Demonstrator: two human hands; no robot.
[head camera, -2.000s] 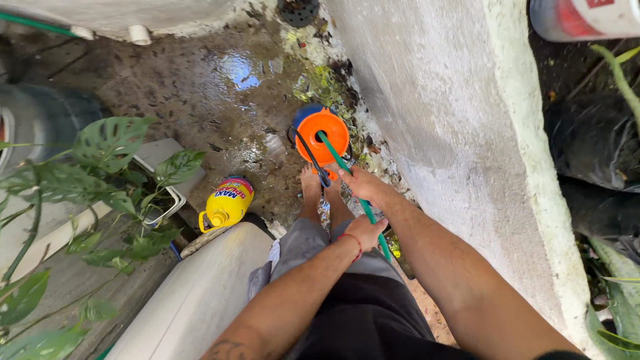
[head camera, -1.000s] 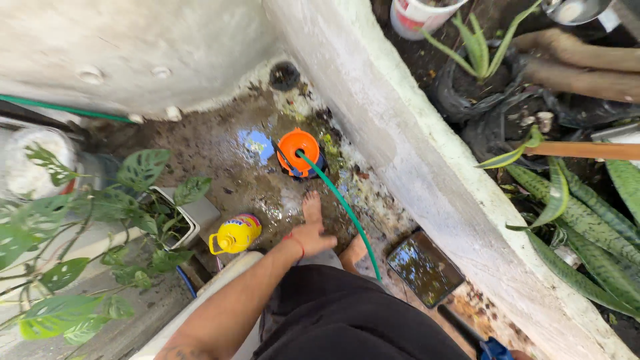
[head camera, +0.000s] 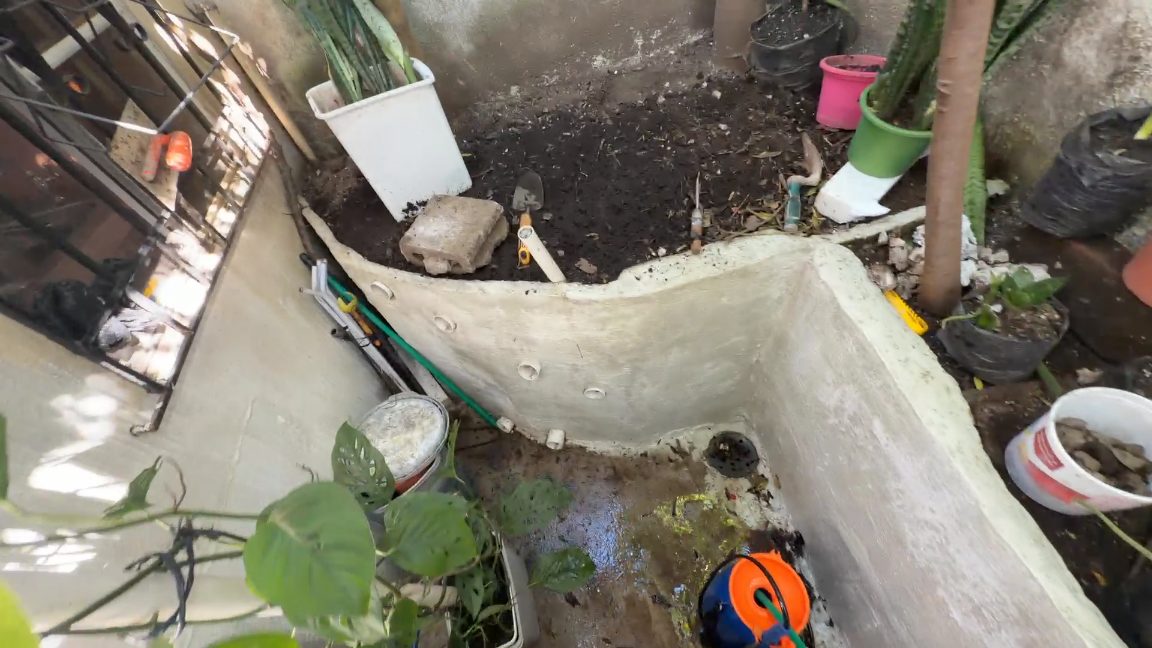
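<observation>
Neither of my hands shows in the head view now. At the bottom right of the wet floor stands a blue container (head camera: 717, 605) with an orange funnel-like top (head camera: 745, 583) and a dark handle. A green hose (head camera: 771, 608) runs into the top's dark opening. Behind it lies a round floor drain (head camera: 732, 454) beside the low concrete wall. Another length of green hose (head camera: 423, 362) slants down the left end of the wall. On the soil beyond the wall, a hand trowel (head camera: 528, 194) lies near a concrete block (head camera: 454, 234).
Leafy plants (head camera: 310, 549) hang over the lower left, near a lidded bucket (head camera: 405, 438). The low wall (head camera: 918, 387) bends around the floor. Potted plants, a white planter (head camera: 396, 139) and a bucket of stones (head camera: 1084, 450) stand beyond it. A metal grille (head camera: 99, 180) is at upper left.
The view has swung up and away from my body. My hands, on the green hose two seconds ago, are out of sight; one second ago only my left hand showed, off the hose.
</observation>
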